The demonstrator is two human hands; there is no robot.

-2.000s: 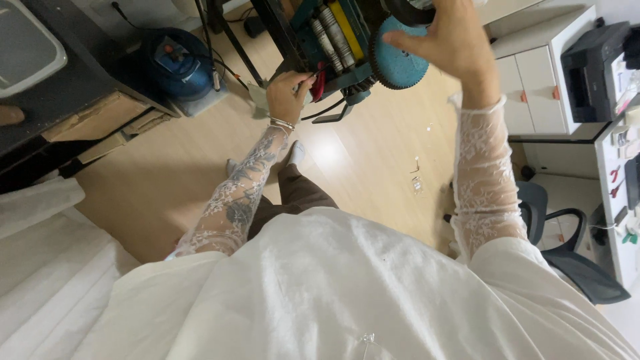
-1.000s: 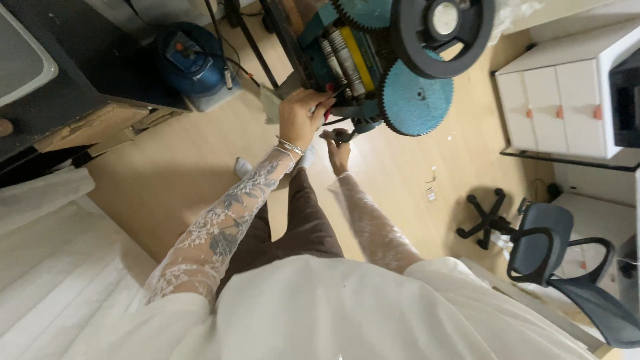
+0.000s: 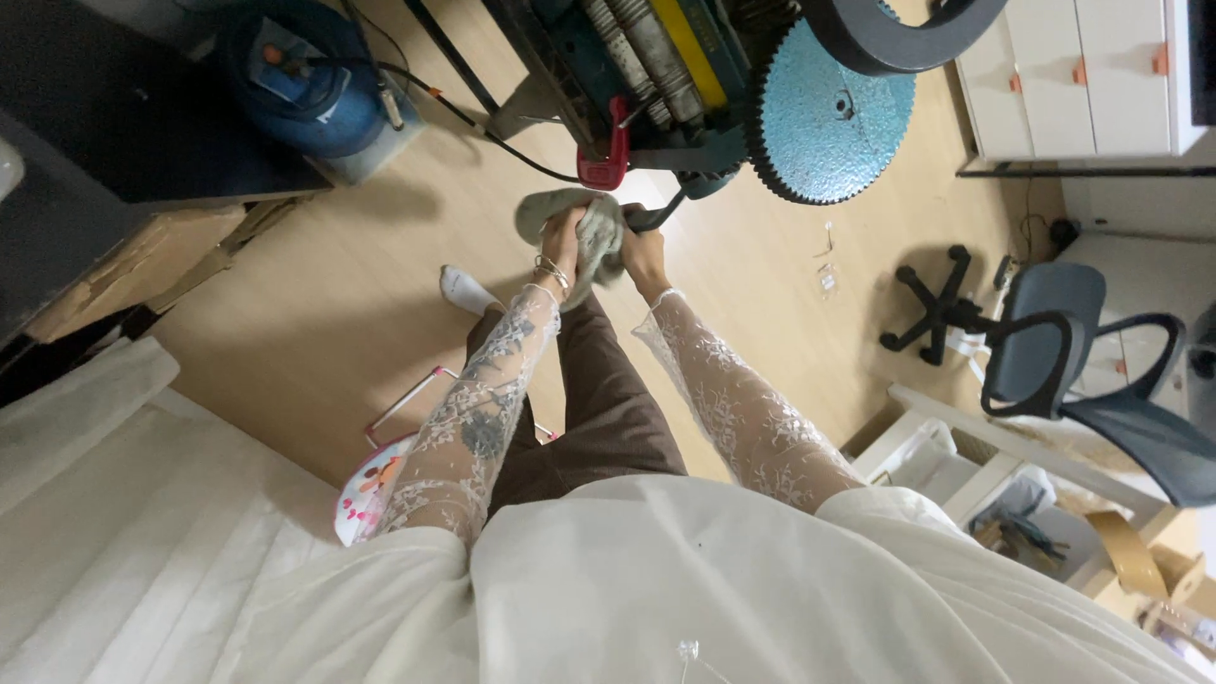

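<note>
A gear-driven machine (image 3: 727, 157), seemingly a rolling mill, stands at the top centre, with grooved metal rollers (image 3: 646, 52), a yellow bar (image 3: 691, 52) and a large blue gear wheel (image 3: 841, 109). A red clamp-like piece (image 3: 605, 157) sits at its near edge. Just below that piece, my left hand (image 3: 563, 237) holds a bunched grey-green cloth (image 3: 597, 233). My right hand (image 3: 644, 252) is closed at the end of a dark curved handle (image 3: 657, 217) and meets the cloth; its fingers are partly hidden. A black wheel (image 3: 898, 43) partly covers the gear.
A blue gas cylinder (image 3: 304, 90) with a hose stands at the upper left, by a dark counter (image 3: 66, 161). White drawers (image 3: 1073, 85) and an office chair (image 3: 1045, 332) are to the right. Small scraps (image 3: 826, 277) lie on the floor. White fabric (image 3: 142, 532) hangs at the lower left.
My right hand has come down from beside the gears to the dark handle. My left hand has left the machine's edge and now holds the cloth. The view has shifted.
</note>
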